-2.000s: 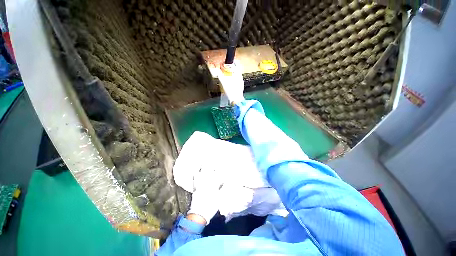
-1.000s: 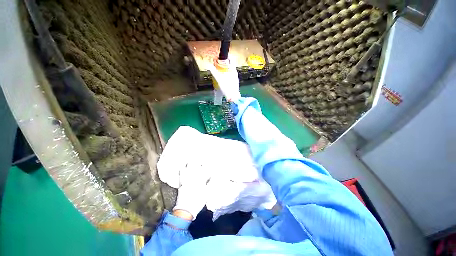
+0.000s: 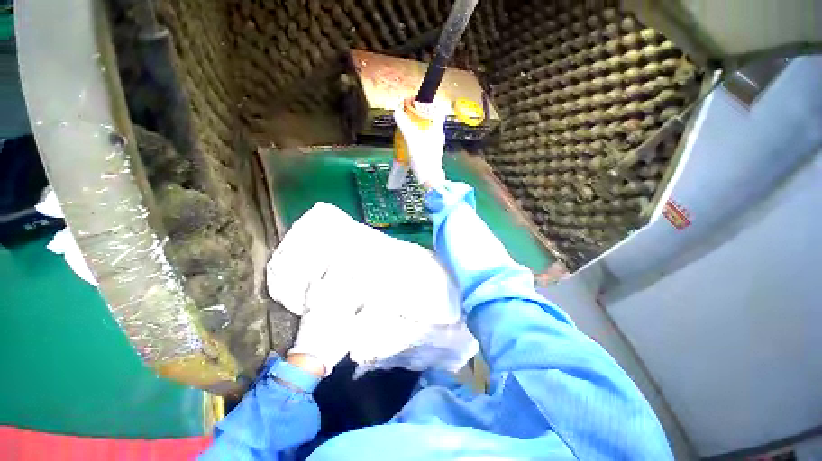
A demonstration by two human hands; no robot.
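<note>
A green circuit board with small silvery parts lies on the green mat in the booth. My right hand, in a white glove, is closed around the orange-yellow grip of an air nozzle. Its pale flat tip points down at the board, and a black hose runs up from the grip. My left hand, in a white glove, rests on a large crumpled white cloth at the booth's front edge. Its fingers blend with the cloth, so its grip is unclear.
Brown bumpy foam lines the booth walls. A tan-topped metal box with a round yellow item stands at the back. On the left are a green bench, a red sheet, a small white cloth and a dark bin.
The view has shifted, bringing the red sheet and small white cloth into sight and losing the red-lined tray. My right hand still holds the nozzle over the board. My left hand stays at the cloth.
</note>
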